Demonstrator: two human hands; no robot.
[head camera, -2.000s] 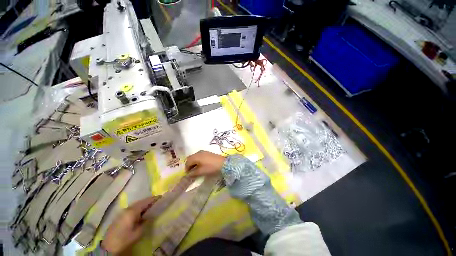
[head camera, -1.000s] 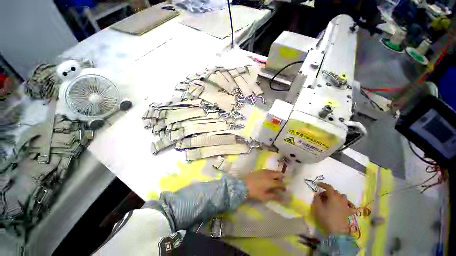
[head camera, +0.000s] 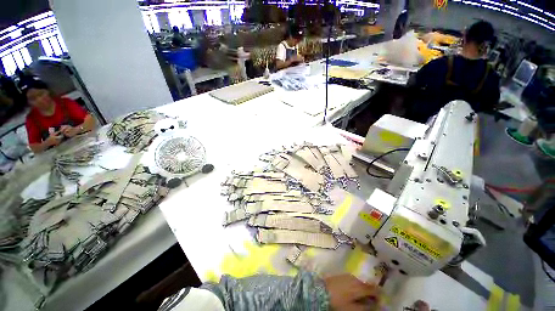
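The white sewing machine head (head camera: 423, 225) stands at the right, with a yellow warning label. My left hand (head camera: 353, 293) is at the bottom edge, just below and left of the needle area, partly cut off; whether it grips anything is hidden. A small blurred bit at the bottom edge looks like a fingertip of my right hand (head camera: 420, 305); the rest is out of the picture. Finished webbing straps (head camera: 283, 203) lie fanned left of the machine, their silver hooks towards it. No strap is clearly seen under the needle.
A small white fan (head camera: 181, 155) stands left of the straps. A heaped side table holds webbing bundles (head camera: 91, 212). Yellow tape (head camera: 252, 261) crosses the front work surface. A person in red (head camera: 58, 118) sits far left; others are at the back. A dark screen (head camera: 543, 234) is cut off at right.
The view has swung left and up, so the machine sits further right and lower. My right hand has almost left the picture. My left hand remains near the needle area.
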